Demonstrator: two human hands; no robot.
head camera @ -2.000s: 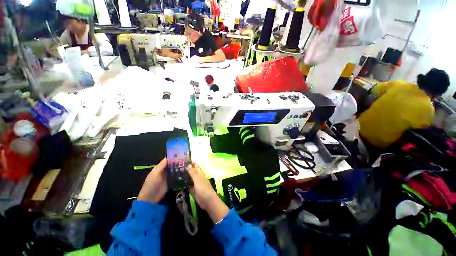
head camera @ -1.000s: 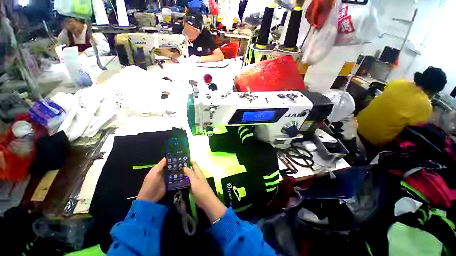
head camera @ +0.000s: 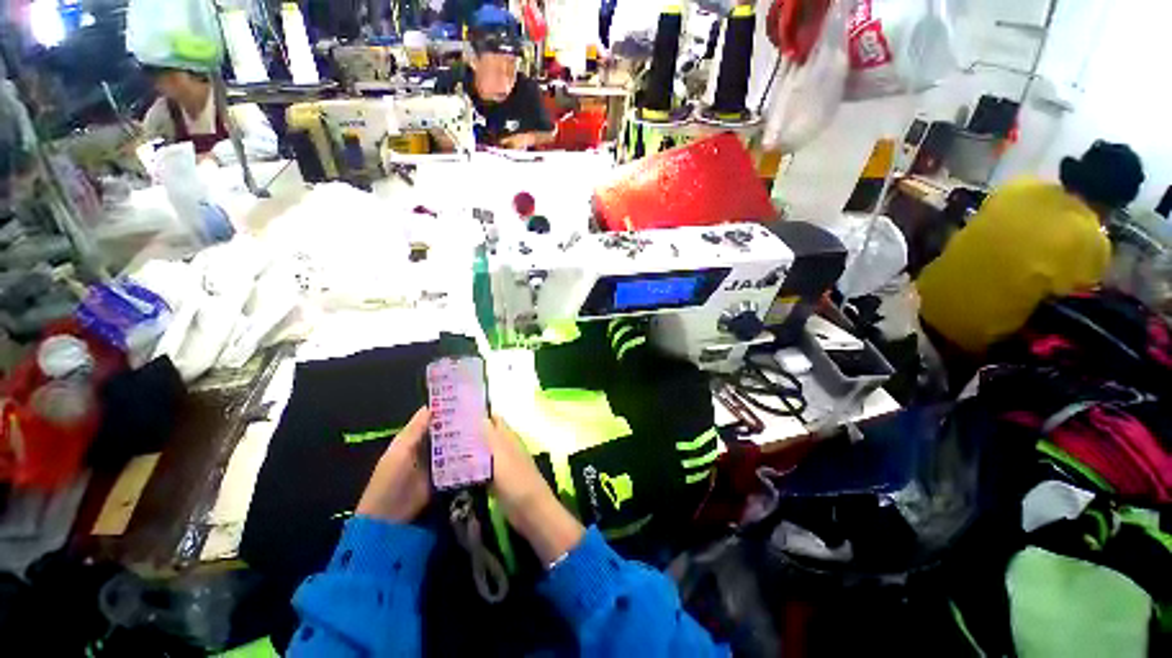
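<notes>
My left hand (head camera: 400,471) and my right hand (head camera: 517,478) hold a smartphone (head camera: 459,424) upright between them, its screen lit with a pale list. A strap (head camera: 478,550) hangs from its lower end. Under and left of it lies a black panel (head camera: 328,424) with a short neon slit. To the right lie a neon panel (head camera: 578,419), a black logo panel (head camera: 614,491) and a striped piece (head camera: 695,450). The white sewing machine (head camera: 617,276) with a blue screen stands behind them. The neon fabric reaches the needle area, where detail is too small to tell.
A red packet (head camera: 688,184) stands behind the machine. Black-handled scissors (head camera: 769,392) and a grey tray (head camera: 842,366) lie to its right. White fabric pieces (head camera: 238,302) are piled at left, dark and pink garments (head camera: 1105,437) at right. Several people sit around, one in yellow (head camera: 1015,264) at right.
The phone screen has gone from a colourful picture, through a dark screen of icons, to a pale list. Both hands still hold the phone. The camera view has shifted slightly.
</notes>
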